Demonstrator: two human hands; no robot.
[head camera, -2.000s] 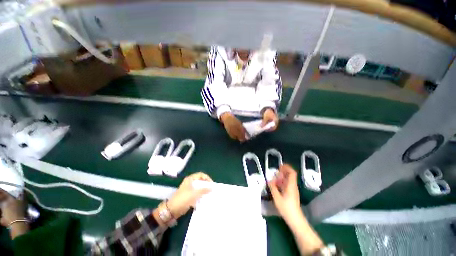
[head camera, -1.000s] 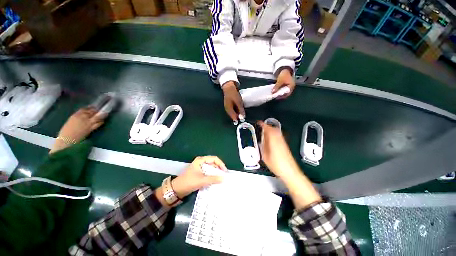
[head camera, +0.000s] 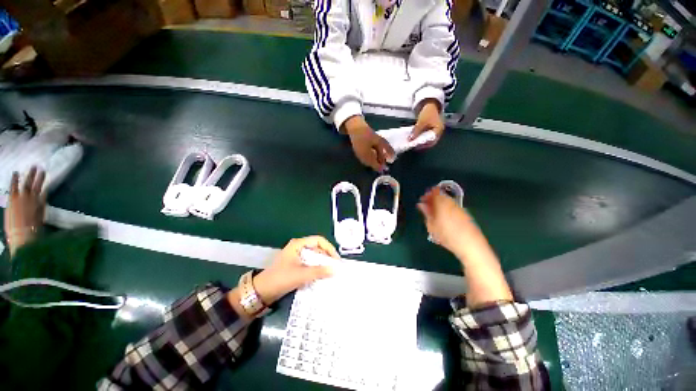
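Note:
My left hand (head camera: 299, 267) grips the top edge of a white label sheet (head camera: 359, 321) on the bench edge; rows of small printed rectangles show along its left and lower side. My right hand (head camera: 450, 221) is over a coiled cable (head camera: 453, 189) on the belt and hides most of it; its fingertips are close together and blurred, so I cannot tell whether they hold a label. Two more coiled cables, one (head camera: 349, 219) and another (head camera: 383, 210), lie just beyond the sheet. A touching pair (head camera: 218, 187) lies farther left.
A person opposite (head camera: 381, 69) holds a folded white strip (head camera: 404, 140). At far left, a neighbour's hand (head camera: 25, 206) is by whitish plastic bags (head camera: 57, 156). A white cord (head camera: 61, 288) lies lower left, bubble wrap (head camera: 626, 344) lower right. A grey post (head camera: 595, 244) slants in from the right.
My right hand has moved right, from the middle cable to the rightmost one. My left hand stays on the sheet. The cables sit farther left in view. The neighbour's hand has moved left to the bags.

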